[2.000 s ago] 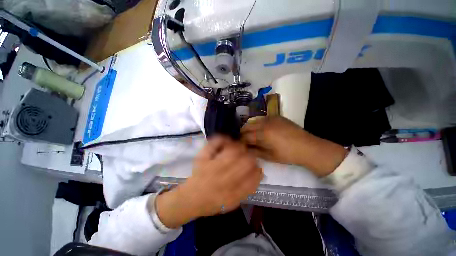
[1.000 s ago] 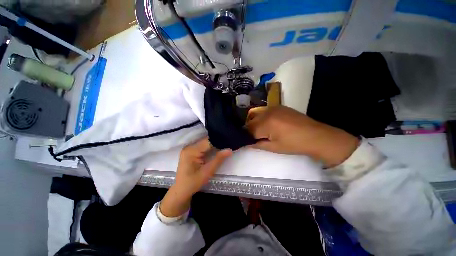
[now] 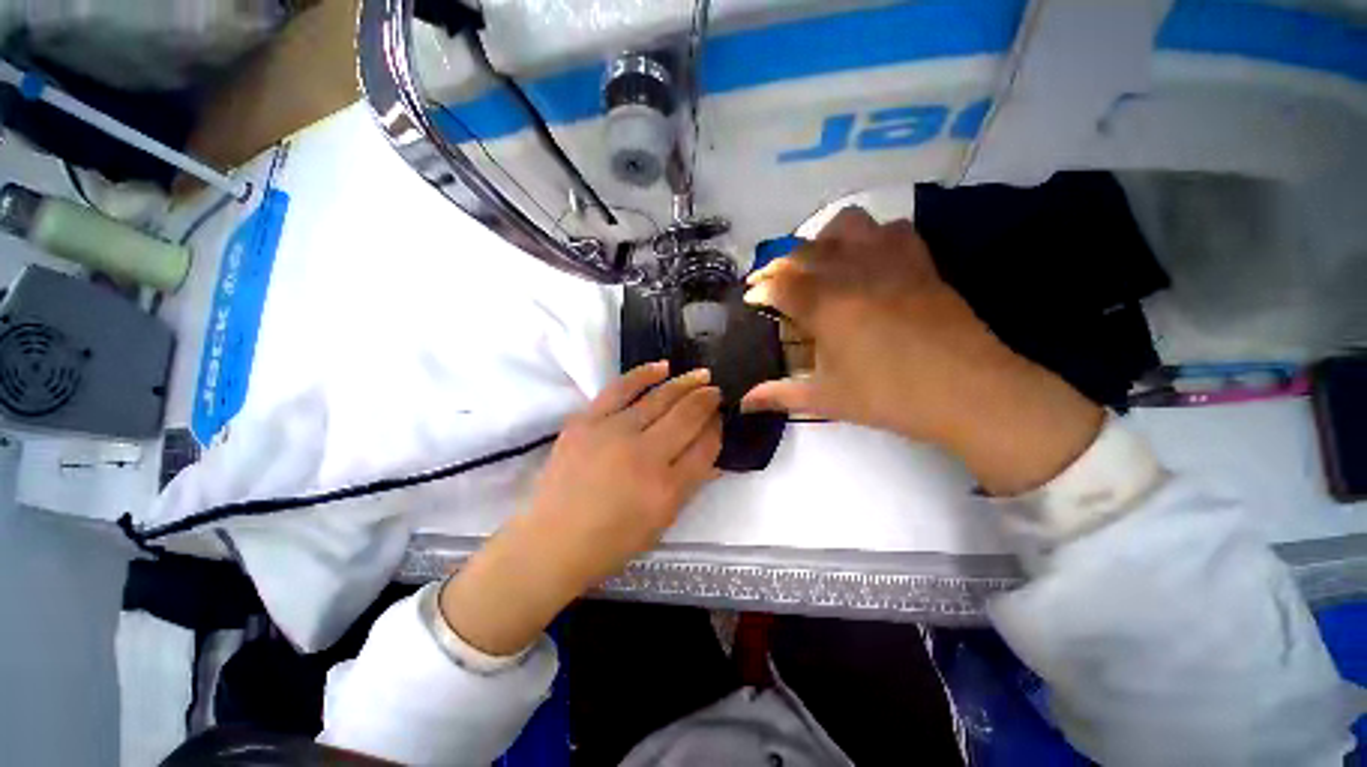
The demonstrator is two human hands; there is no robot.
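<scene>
The black cut piece [image 3: 745,367] lies flat on the machine bed under the presser foot [image 3: 702,285]. The white garment panel [image 3: 435,360] with its dark narrow edge spreads left of the needle. My left hand [image 3: 622,465] lies flat, palm down, with its fingertips on the left part of the black piece near the needle. My right hand [image 3: 915,352] arches at the piece's right edge, thumb and index finger apart, the thumb touching the edge. It hides most of the yellow-brown block [image 3: 799,348].
The sewing machine head [image 3: 840,90] spans the top. Stacked black pieces [image 3: 1042,270] lie right of my right hand. Pink and blue sticks [image 3: 1222,387] and a dark phone [image 3: 1345,427] are at right. A pale green bottle [image 3: 113,244] and grey box [image 3: 83,352] stand at left.
The black piece, folded and lifted at its front a second ago, now lies flat. My left hand has moved up onto it. My right hand has risen and its fingers have spread.
</scene>
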